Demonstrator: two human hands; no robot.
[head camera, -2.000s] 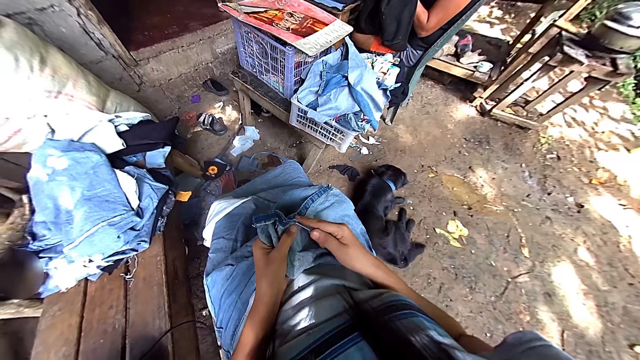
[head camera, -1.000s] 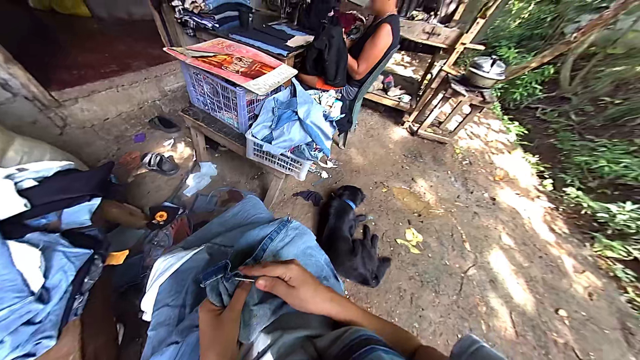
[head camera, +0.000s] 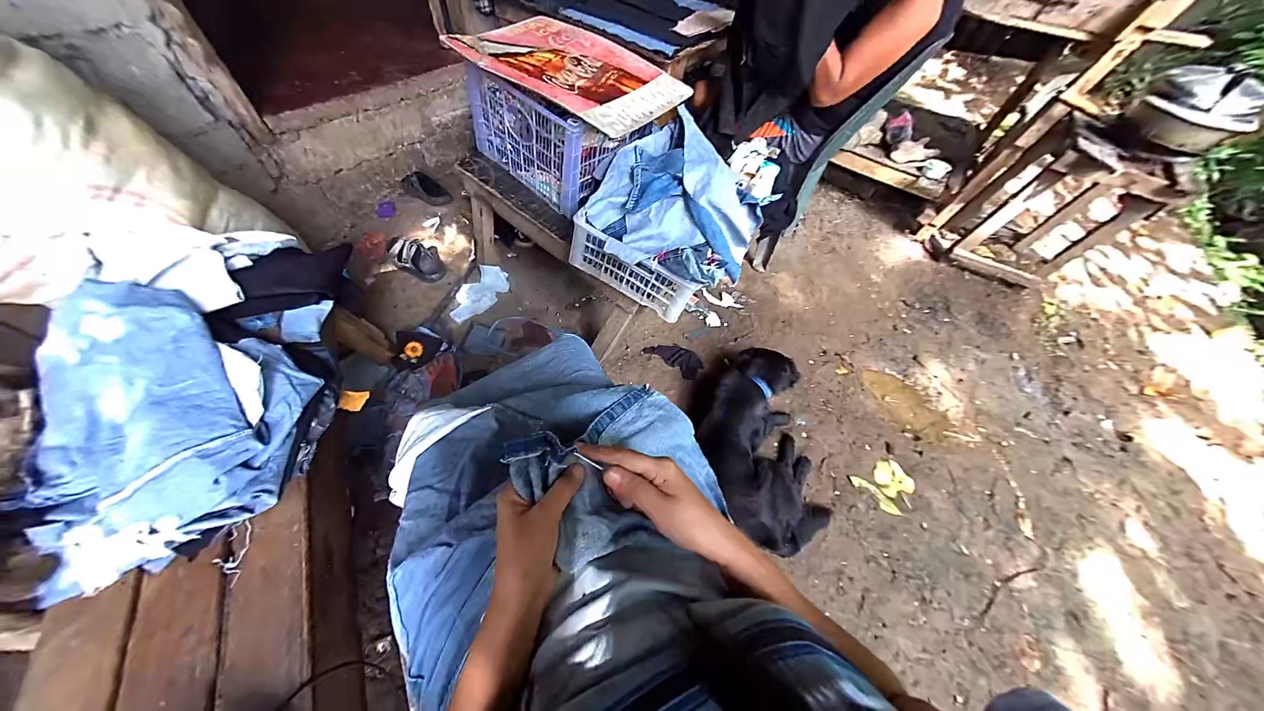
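Note:
Blue denim cloth (head camera: 474, 513) lies across my lap, with a bunched, seamed part raised between my hands. My left hand (head camera: 536, 513) pinches that gathered denim from below, thumb on top. Close on its right, my right hand (head camera: 647, 484) holds a small thin metal tool (head camera: 590, 460) between thumb and forefinger, its tip at the dark seam (head camera: 538, 447). The tool's exact kind is too small to tell. A white piece of cloth (head camera: 425, 444) shows at the left edge of the denim.
Denim pieces (head camera: 168, 395) are piled on a wooden bench (head camera: 178, 632) at left. Ahead, a purple plastic crate (head camera: 523, 133) and a white basket (head camera: 632, 272) with denim stand near a seated person (head camera: 869, 49). A black dog (head camera: 750, 444) lies on the ground at my right.
The view has swung right and back. Both hands stay at the bunched denim, with the right hand's fingers shifting slightly around the seam.

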